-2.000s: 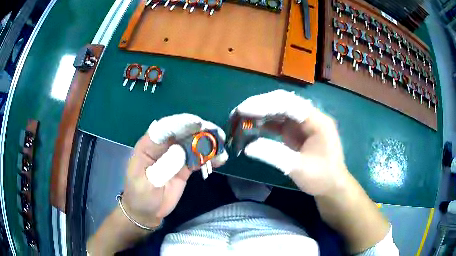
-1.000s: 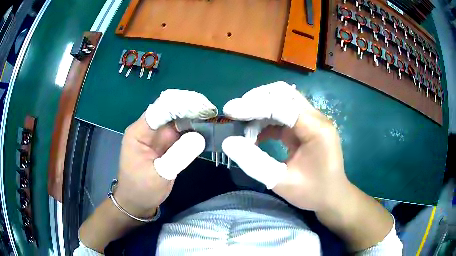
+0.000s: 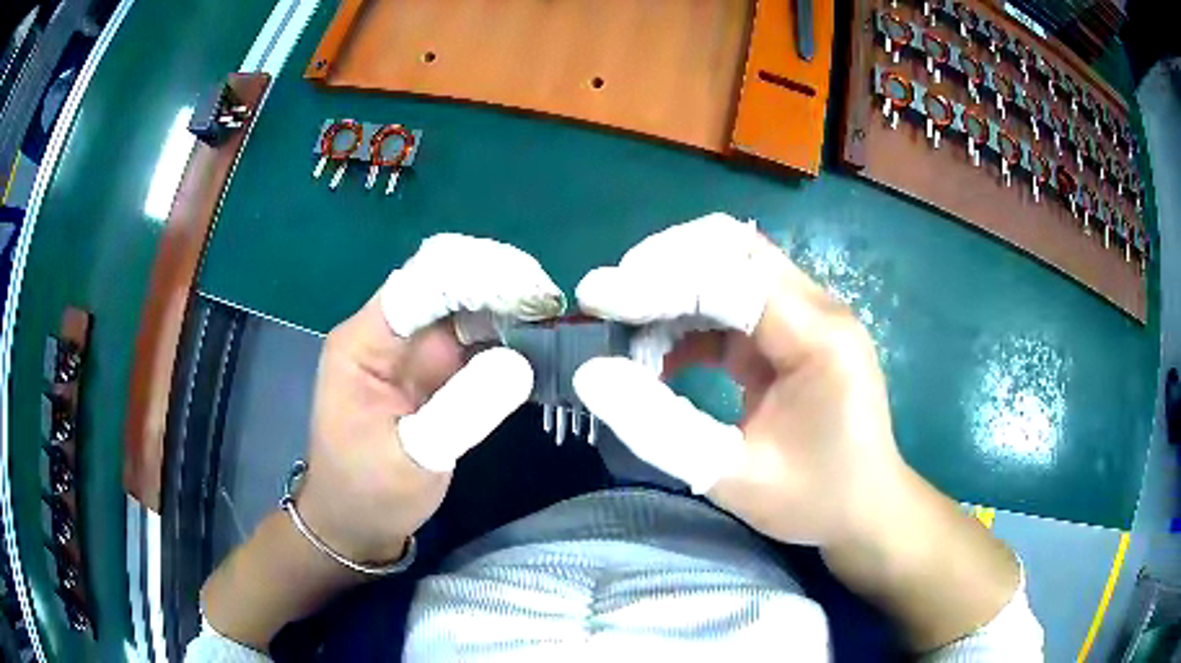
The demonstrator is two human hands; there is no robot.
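A grey closed inductor [image 3: 560, 360] is held between my two hands in front of my body, its silver legs pointing down. A thin reddish line of copper shows at its top edge. My left hand [image 3: 421, 376] wears white finger cots and grips its left side with thumb and fingers. My right hand [image 3: 764, 376], also with white finger cots, grips its right side. The fingertips hide both ends of the block. Two core halves with coils seated [image 3: 368, 146] lie side by side on the green mat, legs towards me.
An orange assembly tray [image 3: 518, 84] lies at the back with its end bar [image 3: 782, 97]. A dark slim tool [image 3: 804, 29] rests on the bar. A brown tray [image 3: 881, 162] with rows of coiled cores is at right. Carrier strips [image 3: 168, 350] with units stand at left.
Both hands came together, joining the two separately held pieces into one block. Since one second ago the hands have hardly moved; the copper at the block's top shows less.
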